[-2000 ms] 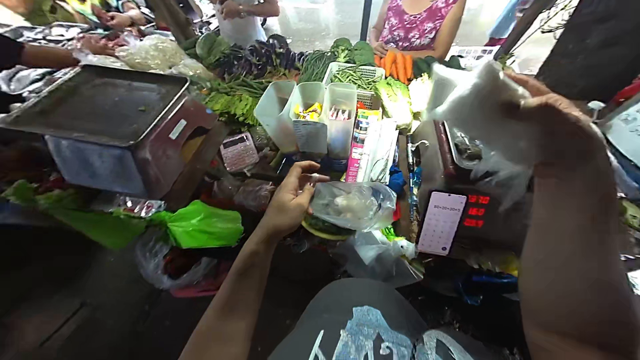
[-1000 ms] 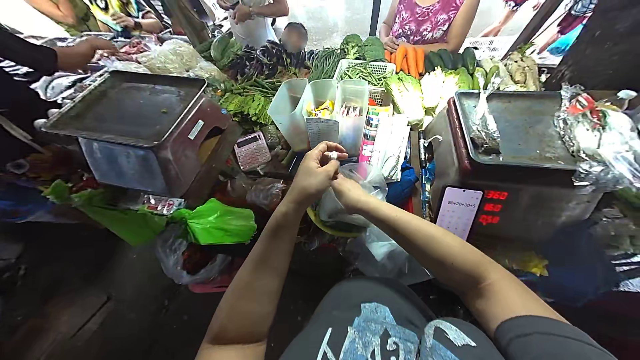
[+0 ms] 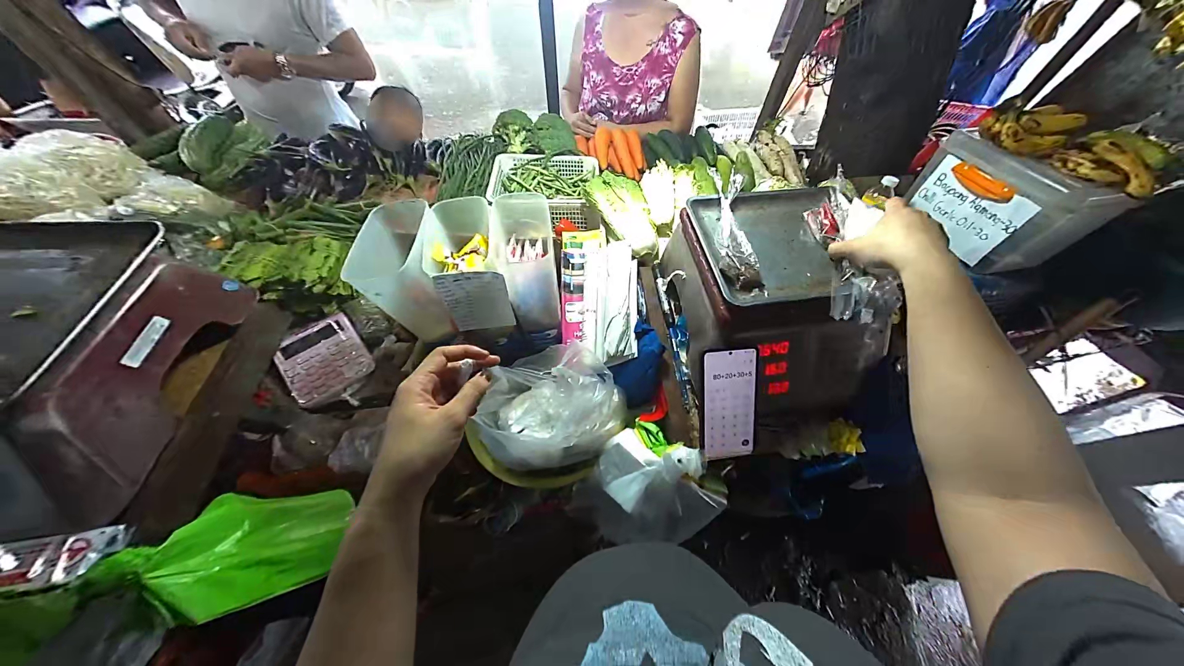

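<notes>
My left hand [image 3: 442, 402] is at the centre left, its thumb and fingertips near the gathered edge of a clear plastic bag [image 3: 553, 412] with whitish contents; whether they pinch it is unclear. That bag rests over a yellow-green rimmed bowl [image 3: 536, 477]. My right hand [image 3: 883, 236] reaches over the right edge of a digital scale's metal tray [image 3: 786, 242], its fingers at small packets in clear plastic [image 3: 860, 291]; its grip is partly hidden. A small clear bag [image 3: 735, 245] with dark contents lies on the tray. A smartphone [image 3: 730, 402] showing a calculator leans on the scale.
Upright plastic containers [image 3: 458, 227] stand ahead, with a pink calculator [image 3: 324, 359] to their left. Carrots [image 3: 620, 148], broccoli [image 3: 513, 129] and leafy vegetables line the far side. Another scale [image 3: 83, 370] stands left. A person [image 3: 634, 65] is across the stall; a plastic box [image 3: 980, 203] is at right.
My hands were together over the clear bag one second ago; now my right hand has moved right to the packets beside the scale tray, and my left hand stays near the bag.
</notes>
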